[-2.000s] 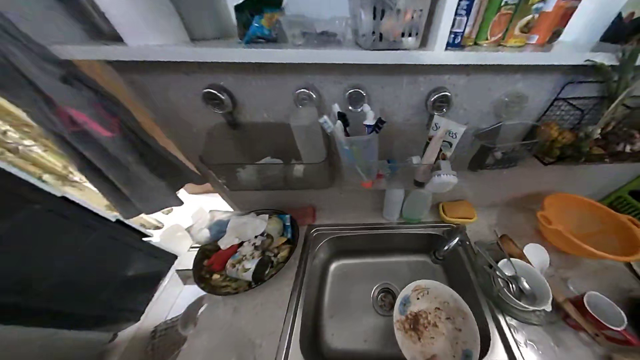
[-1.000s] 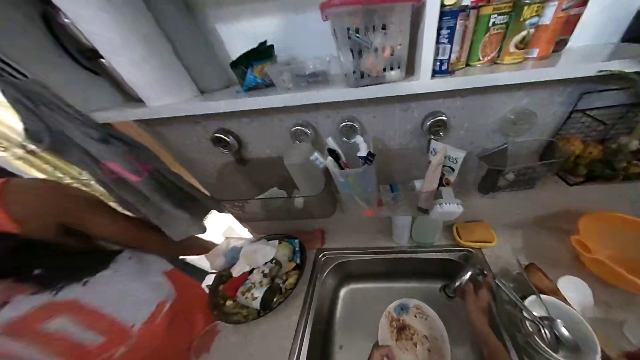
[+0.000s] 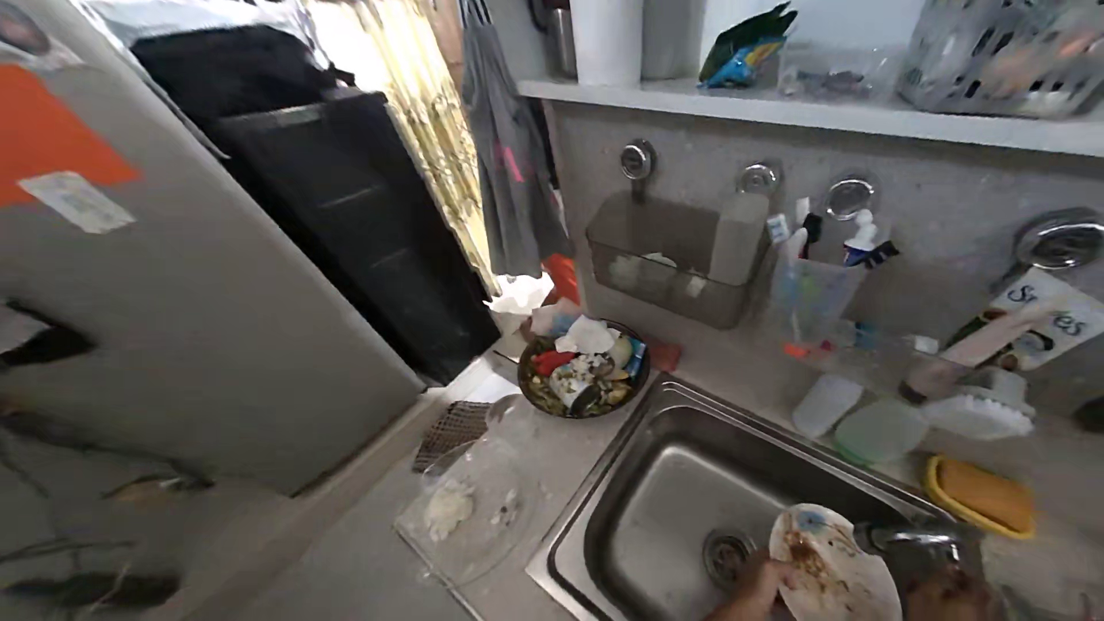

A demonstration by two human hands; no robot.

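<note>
My left hand [image 3: 759, 586] grips the near left edge of a white plate [image 3: 832, 565], which is tilted and smeared with brown food residue. The plate is over the right part of the stainless steel sink [image 3: 668, 509], close to the drain [image 3: 727, 552]. A chrome faucet [image 3: 914, 536] reaches over the plate's right side. My right hand [image 3: 949, 595] is blurred at the faucet's base; its fingers are hard to make out. A sponge in a yellow dish [image 3: 983, 493] rests behind the faucet, beside a white scrub brush [image 3: 983, 410].
Left of the sink stands a bowl of food scraps [image 3: 582, 371], with a clear plastic cover [image 3: 483, 509] nearer. A grey translucent bin [image 3: 673, 259] and a cup of toothbrushes [image 3: 811, 289] are at the wall, below a white shelf [image 3: 776, 112]. Clear containers stand behind the sink.
The view has swung left. Two seconds ago the plate lay in the sink with no hand on it; now my left hand holds it. The person at the left one second ago is largely out of sight.
</note>
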